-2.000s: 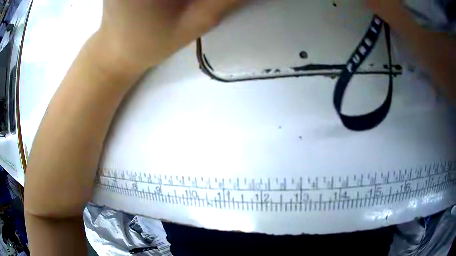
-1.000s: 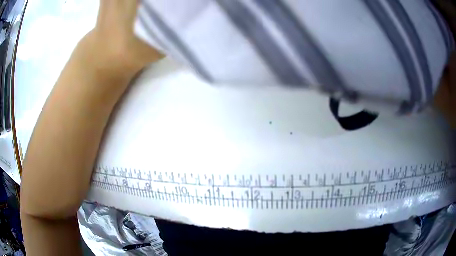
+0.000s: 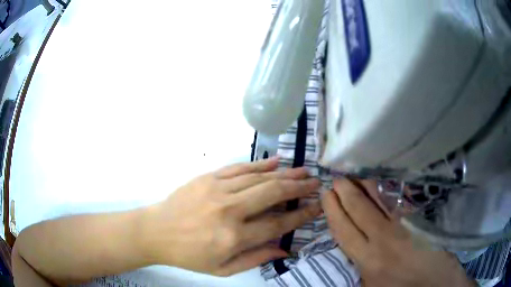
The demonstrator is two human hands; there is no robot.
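The striped fabric [image 3: 328, 268] lies in a narrow strip beside the sewing machine head [image 3: 392, 84] and bunches below my hands. The black tape [image 3: 301, 134] runs lengthwise along the striped band and passes under my fingers. My left hand [image 3: 224, 216] lies flat with fingers spread over the tape and band, pressing on them. My right hand [image 3: 381, 235] rests on the fabric at the right, its fingertips just below the machine head, beside my left fingertips. The needle and presser foot are hidden by the head and fingers.
A pale translucent cylinder [image 3: 274, 84] hangs left of the machine head, above the fabric. Metal thread parts [image 3: 431, 193] sit at the head's lower end, close to my right hand. The white table [image 3: 129, 123] spreads to the left, with its brown edge at the far left.
The view has shifted to the machine head, which was out of frame. The striped fabric, earlier held up large across the view, now lies beside the head under both hands.
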